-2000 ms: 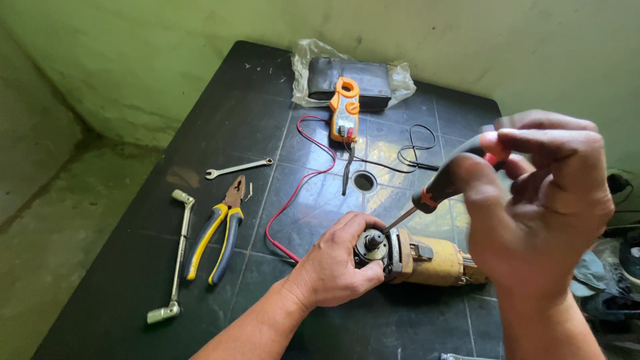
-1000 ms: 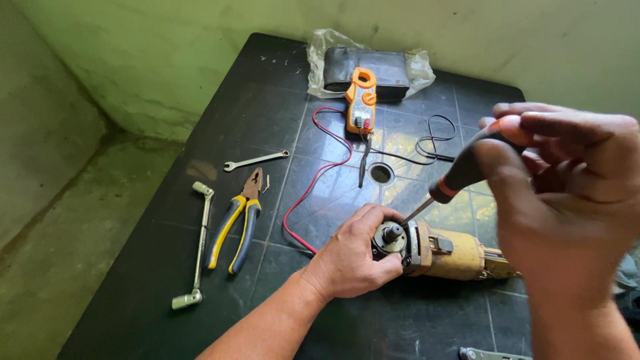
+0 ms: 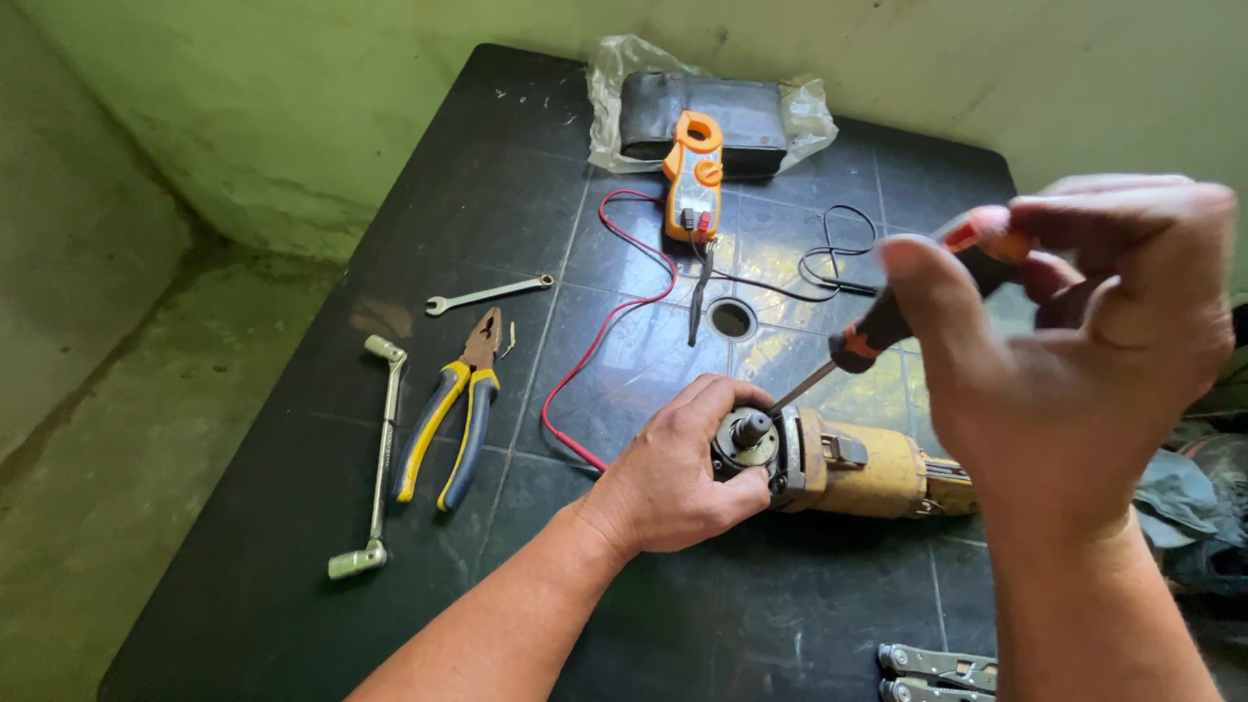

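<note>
A yellow angle grinder (image 3: 863,468) lies on its side on the black table, its round gear head and spindle (image 3: 751,429) facing up. My left hand (image 3: 682,473) grips the gear head, fingers behind it and thumb in front. A screwdriver (image 3: 868,327) with a black and red handle slants down to the left, its tip at the rim of the gear head beside my left fingers. My right hand (image 3: 1082,322) holds the handle's top end between thumb and fingers. Whether the tip sits in a screw is hidden.
An orange clamp meter (image 3: 696,180) with red and black leads leans on a black case (image 3: 702,112) in clear plastic. Combination pliers (image 3: 453,419), a combination wrench (image 3: 489,294) and a double-ended socket wrench (image 3: 383,453) lie at left. A multi-tool (image 3: 936,668) is at the front edge.
My right hand's fingers have shifted around the screwdriver handle, while its tip stays at the gear head. My left hand keeps its hold. The view has moved slightly.
</note>
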